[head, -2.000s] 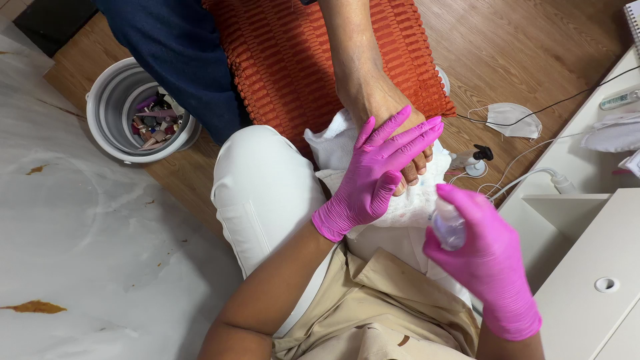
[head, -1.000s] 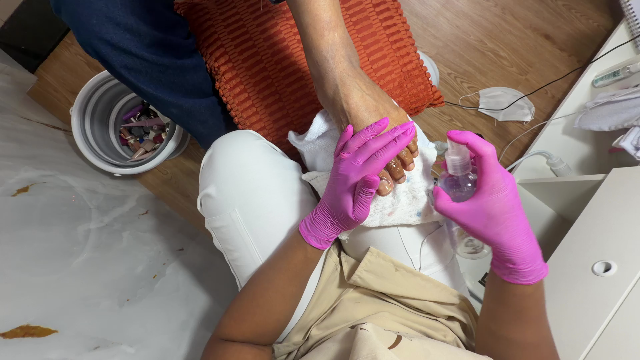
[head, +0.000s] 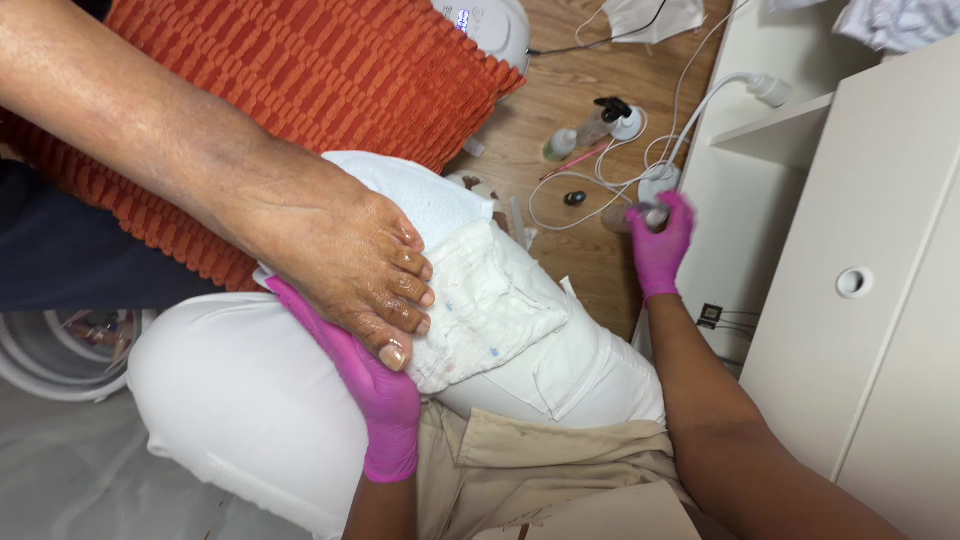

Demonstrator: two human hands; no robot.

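Another person's bare foot (head: 337, 247), wet and shiny at the toes, rests over my thighs. My left hand (head: 367, 382), in a pink glove, cups the foot from beneath; its fingers are hidden under the sole. Beside the toes a white cloth (head: 487, 307) with small blue spots lies on my leg, and a light blue towel (head: 412, 191) is spread behind it. On the right my gloved right hand (head: 664, 240) is low by the cabinet, its fingers around a clear spray bottle (head: 626, 217), slightly blurred, near the floor.
An orange cushion (head: 322, 75) is under the leg. On the wooden floor are a small bottle (head: 560, 144), a black-topped bottle (head: 596, 126), a pink brush (head: 574, 162), looped white cable (head: 555, 225) and a face mask (head: 656, 19). A white cabinet (head: 862, 225) stands right; a bucket (head: 75, 375) is left.
My left hand has gone from the top of the toes to beneath the foot. My right hand has carried the spray bottle away from the foot, down beside the cabinet. The view has shifted noticeably.
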